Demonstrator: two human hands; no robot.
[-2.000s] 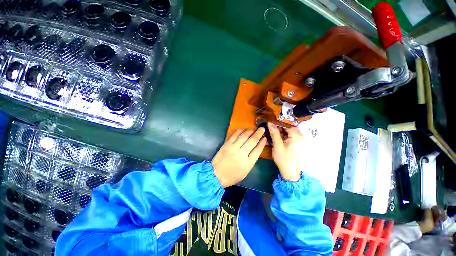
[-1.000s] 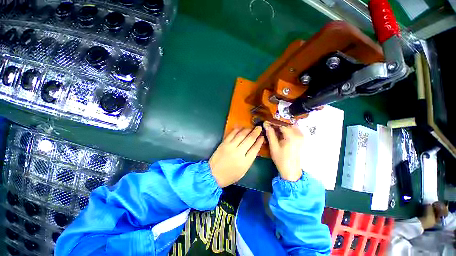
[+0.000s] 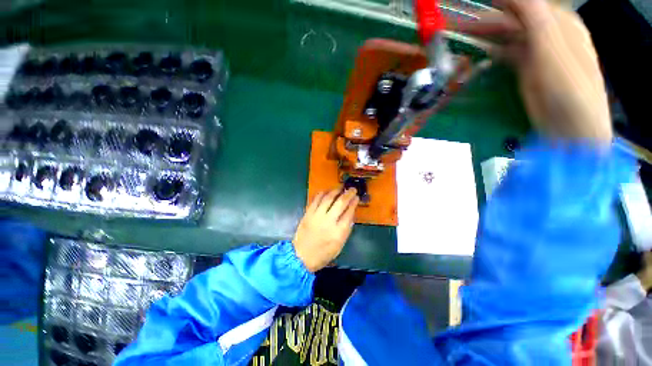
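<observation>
The orange press fixture [image 3: 320,171] stands on the green bench in front of me. A small black part [image 3: 357,187] sits at its nest under the press head. My left hand [image 3: 325,227] rests on the base with its fingertips at the black part's near side. My right hand [image 3: 557,68] is raised and blurred at the upper right, beside the red grip [image 3: 429,21] of the toggle lever; I cannot tell whether the fingers touch the grip or lever.
A clear blister tray [image 3: 78,202] with black housings lies at the left, a second one [image 3: 107,289] below it. White paper [image 3: 437,232] with tiny dark specks lies right of the fixture. A red crate [image 3: 588,336] shows partly behind my right sleeve, near another person's grey sleeve [image 3: 628,322].
My right hand has left the nest and moved up and right to the lever area. My left hand stays at the nest. The whole view has shifted and turned.
</observation>
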